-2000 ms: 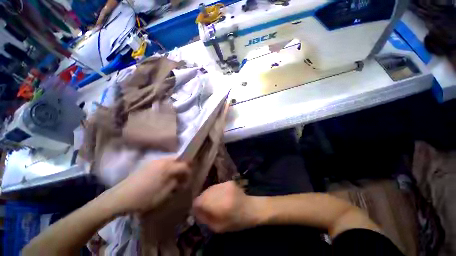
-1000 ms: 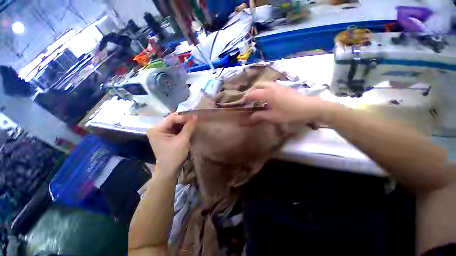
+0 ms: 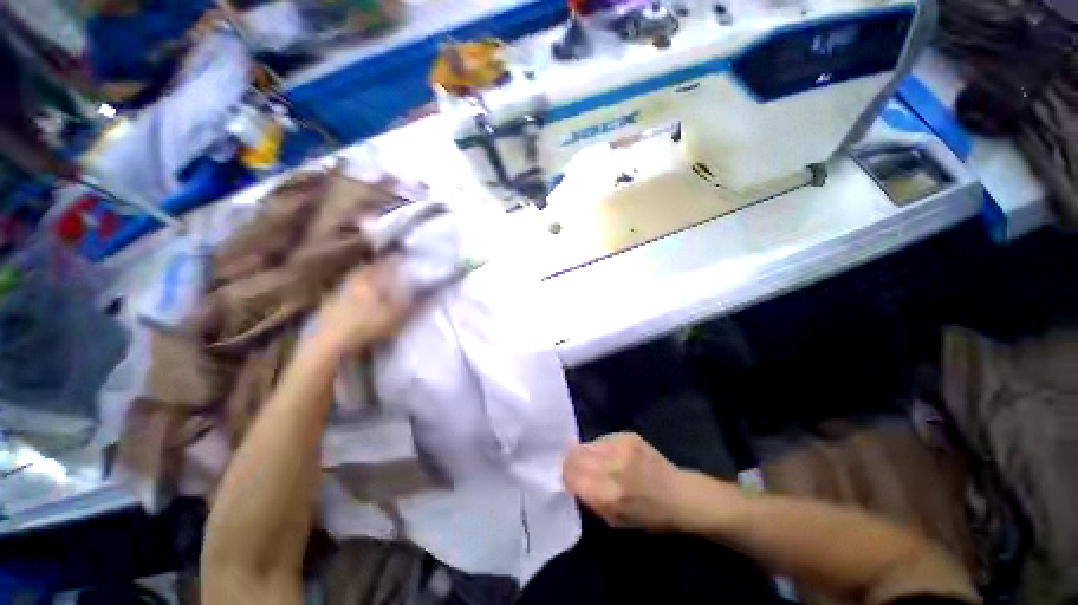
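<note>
Pale lining [image 3: 502,408] hangs over the table's front edge, joined to or lying against the brown shell fabric [image 3: 278,254] heaped left of the needle. My left hand [image 3: 367,305] is blurred and rests on the cloth near the top of the lining; whether its fingers grip is unclear. My right hand [image 3: 617,479] is closed on the lining's right edge, below the table. The white sewing machine [image 3: 662,154] stands behind. Its presser foot area [image 3: 532,189] has no cloth visibly under it.
Brown bundled pieces [image 3: 863,496] lie at lap level, lower right. More brown cloth [image 3: 1034,106] lies at the upper right. A neighbouring machine at the left is blurred. A blue-edged control panel [image 3: 828,50] is on the machine head. Yellow-orange thread [image 3: 469,65] sits on top.
The view has swung back right to the machine. The brown piece stretched between my hands has given way to spread pale lining. My right hand has moved down and away from my left.
</note>
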